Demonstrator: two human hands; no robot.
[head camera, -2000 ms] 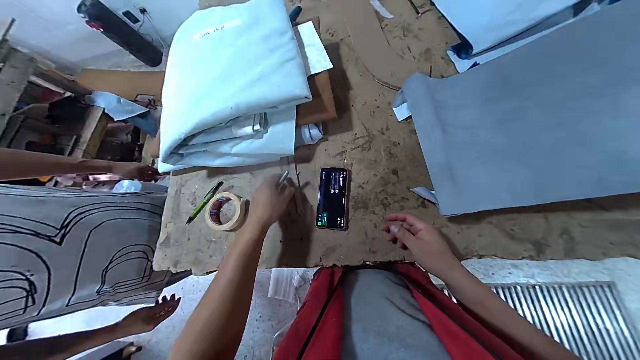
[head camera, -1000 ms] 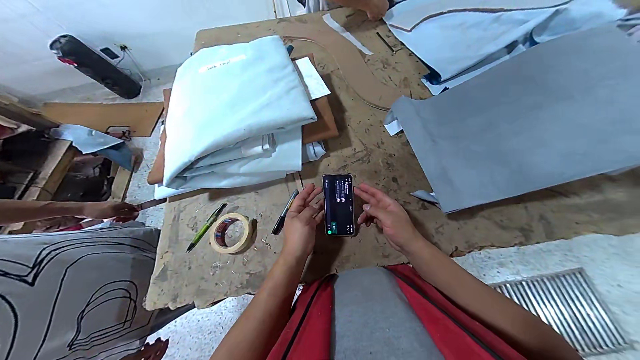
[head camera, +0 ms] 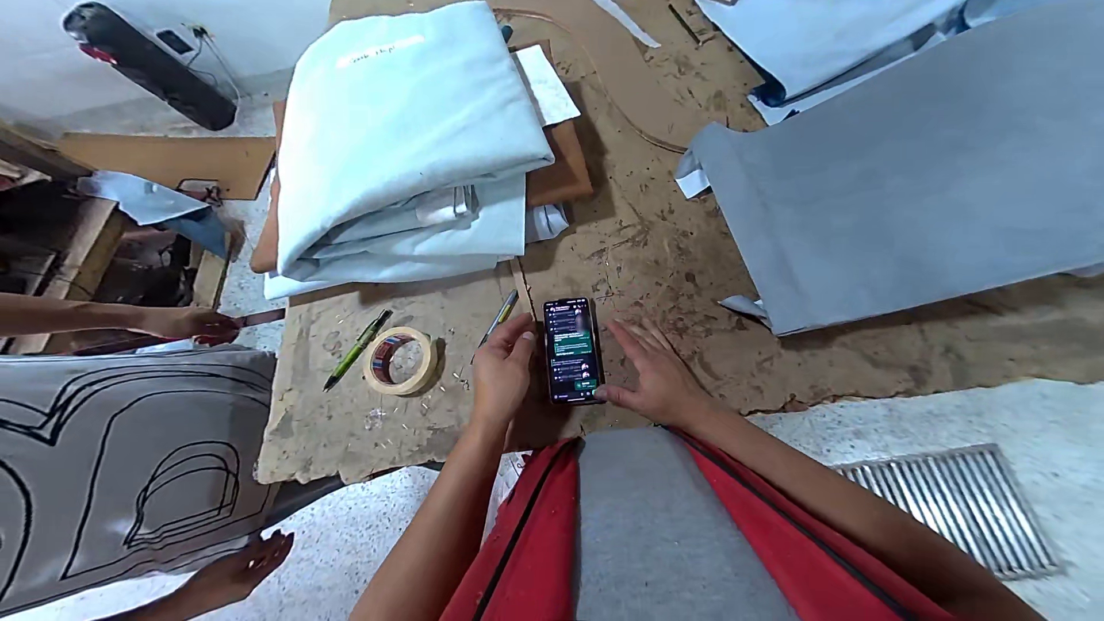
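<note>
A smartphone (head camera: 570, 349) with a lit screen lies on the worn brown tabletop, near its front edge. My left hand (head camera: 503, 366) rests just left of the phone, fingers bent, beside a pen (head camera: 498, 317) that lies by its fingertips; whether it touches the pen is unclear. On the phone's right is my right hand (head camera: 653, 371), fingers spread, with the thumb at the lower right corner of the phone. Farther left on the table are a roll of masking tape (head camera: 400, 361) and a green pen (head camera: 358, 349).
Folded pale fabric (head camera: 405, 129) is stacked at the back left. Grey material (head camera: 914, 190) covers the right side. At the left, another person's hand (head camera: 185, 323) holds a thin strip or tool, and another hand (head camera: 246, 565) hangs beside grey material marked with black lines (head camera: 198, 457).
Since the oldest frame, both hands have come to the phone's sides. One second ago they held its edges; now the left hand is a little apart from it. The screen's content has changed.
</note>
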